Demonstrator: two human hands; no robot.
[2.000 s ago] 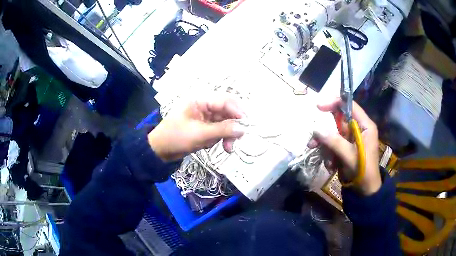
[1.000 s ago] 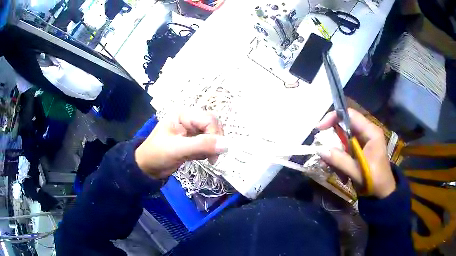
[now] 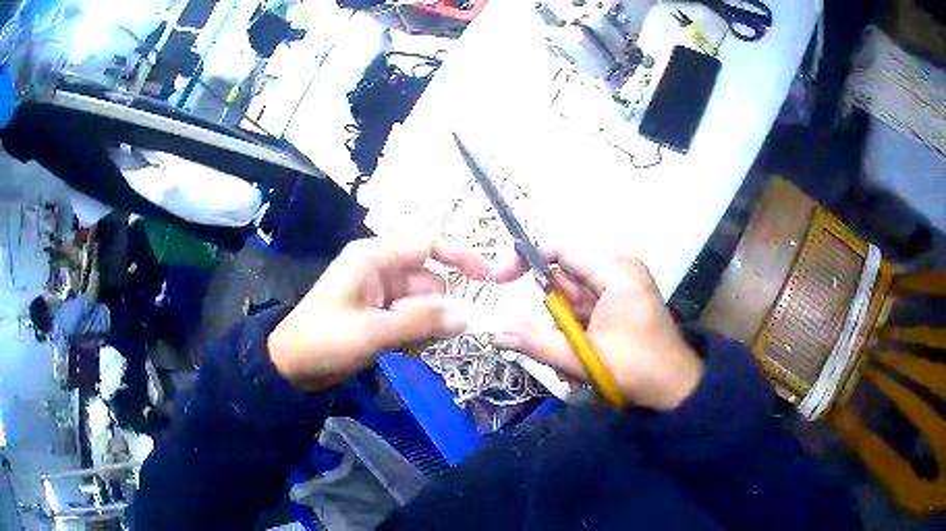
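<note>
My right hand [image 3: 628,337] holds yellow-handled scissors [image 3: 510,220], blades together and pointing up and left over the white table [image 3: 612,202]. My left hand [image 3: 358,311] is close by on the left, thumb and fingers curved towards each other. Glare between the hands hides whether it holds a strip. A tangled pile of cream strips [image 3: 479,213] lies on the table beyond the hands. More strips [image 3: 482,375] hang in loops below the hands into the blue crate [image 3: 430,407], partly hidden by the hands and table corner.
A black phone [image 3: 680,99], black-handled scissors [image 3: 745,18] and machine parts [image 3: 596,42] are at the far side. A chair [image 3: 814,296] with white strips [image 3: 849,334] across its seat is at right. A dark cord pile [image 3: 389,99] lies on the neighbouring table.
My right hand and the scissors have moved left, close to my left hand, and the blades have swung to the left. The strip stretched between the hands no longer shows. The view has shifted.
</note>
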